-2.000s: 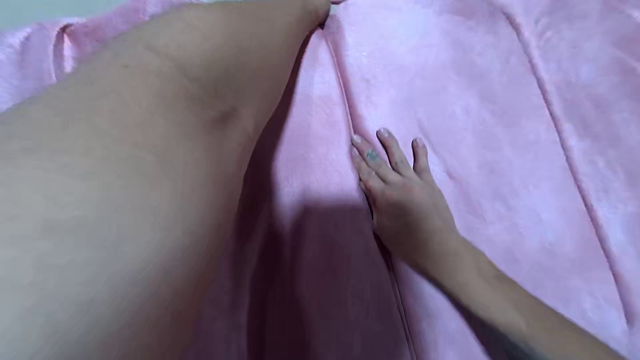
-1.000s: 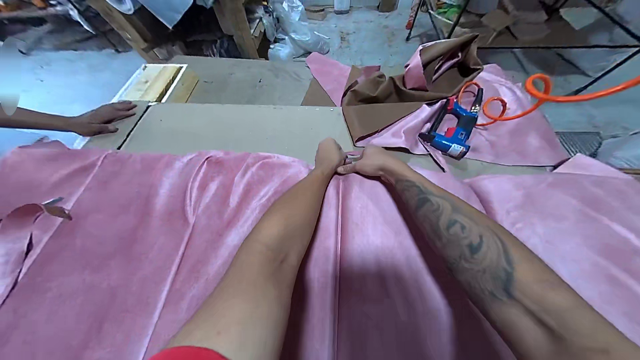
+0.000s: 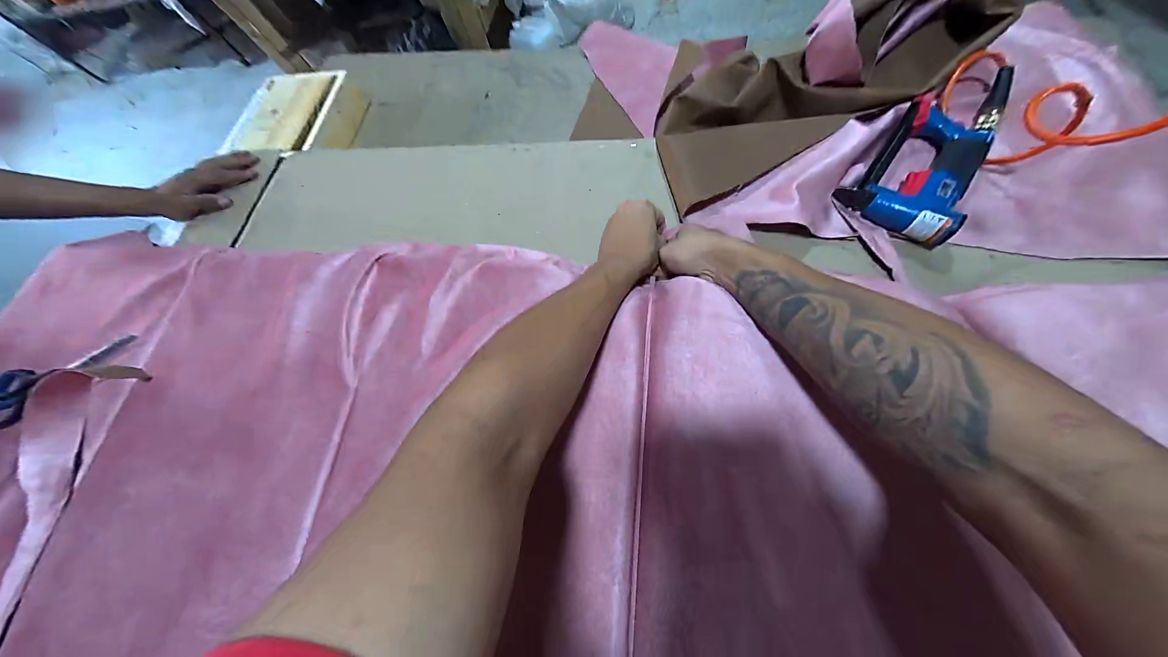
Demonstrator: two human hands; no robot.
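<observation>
Pink velvety upholstery fabric with raised seams spreads across the lower view. At its far edge, beside the central seam, my left hand is closed on the gathered fabric. My right hand grips the same edge just to the right, close against the left hand. The fingertips and the pinched cloth between them are mostly hidden. Beyond both hands lies a flat greyish-beige board. A blue and black pneumatic staple gun with an orange coiled air hose rests to the right of my hands.
Another person's hand rests on the board's left end, near a wooden frame. Brown and pink fabric is heaped at the back right. Scissors lie at the left edge by a fabric strip.
Two seconds ago my right hand lay spread on the fabric along the seam; now it is at the far edge beside my left, gripping cloth. The view has tilted up since then.
</observation>
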